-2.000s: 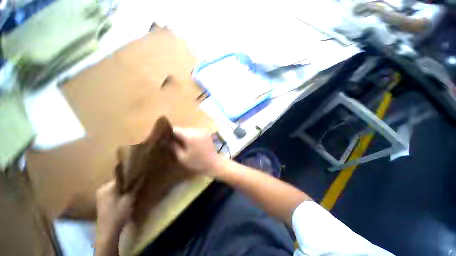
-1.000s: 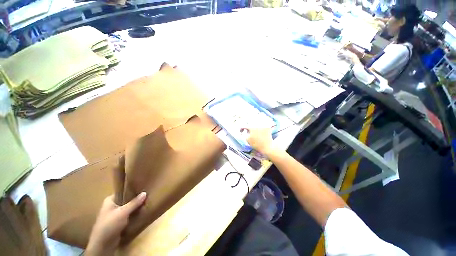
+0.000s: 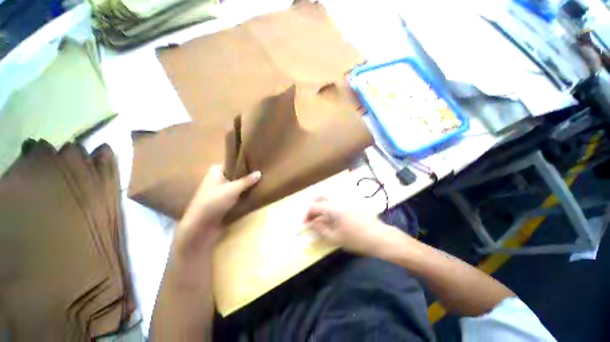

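My left hand (image 3: 213, 204) grips the folded brown bag panel (image 3: 294, 137), thumb on top, near the panel's front edge. My right hand (image 3: 331, 224) is over the tan work board (image 3: 267, 257), right of the panel and apart from it. Its fingers are bent together and blurred; whether a small piece is between them cannot be told. The blue-rimmed hardware tray (image 3: 405, 150) lies beyond my right hand with tiny gold pieces inside. A dark block (image 3: 405, 176) of a tool and a black cord loop (image 3: 374, 188) lie between tray and board.
Stacked brown panels (image 3: 57, 234) lie at left, pale green pieces (image 3: 57, 100) at left and back. A spread brown panel (image 3: 234, 60) lies behind the folded one. Grey and white sheets (image 3: 498, 110) are right of the tray. A metal frame (image 3: 555, 194) stands on the floor at right.
My right hand has come from the tray back over the board. My left hand still holds the folded panel. The view has swung left and down, showing more of the brown stack.
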